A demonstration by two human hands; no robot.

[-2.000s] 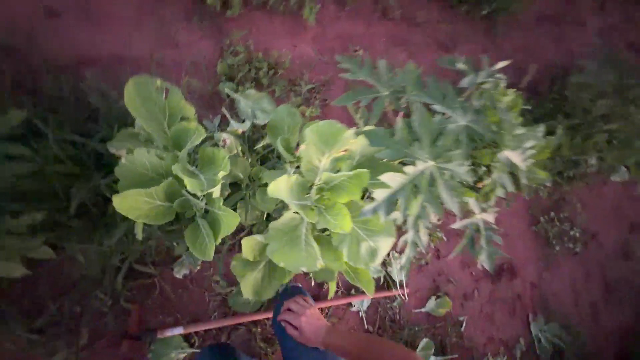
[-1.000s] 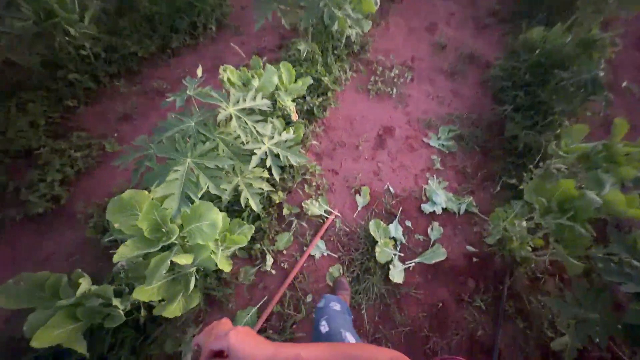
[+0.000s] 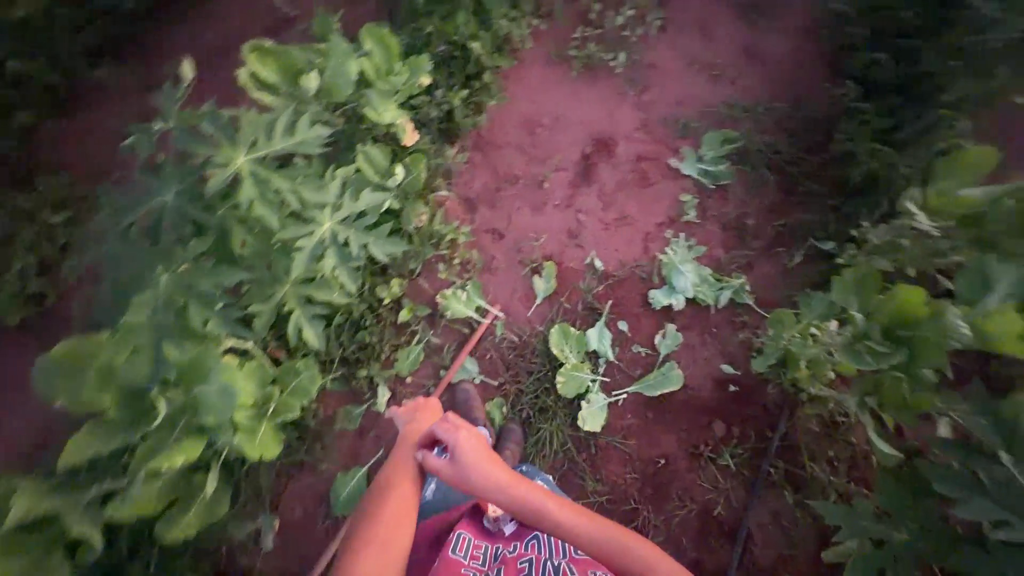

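My left hand [image 3: 416, 416] is closed around a long thin wooden pole [image 3: 468, 348], whose far end lies by a cut leaf [image 3: 462, 302] on the soil. The pole's near part runs back beneath my left forearm to the bottom edge. My right hand [image 3: 454, 448] is beside my left wrist, its fingers bent and pointing down; whether it holds anything cannot be told. Below the hands are my brown shoes [image 3: 510, 442], jeans and a red shirt with printing. Several loose leafy greens [image 3: 592, 364] lie on the ground ahead to the right.
Broad-leaved plants [image 3: 184, 416] and a plant with deeply lobed leaves [image 3: 320, 232] crowd the left side. More leafy plants [image 3: 904, 320] grow at the right. Reddish bare soil [image 3: 560, 152] runs between the rows, with a dark thin hose or line [image 3: 760, 488] at lower right.
Both hands are now in view, where one second ago only one showed at the bottom edge. The view has swung from above the plants to the path between the rows.
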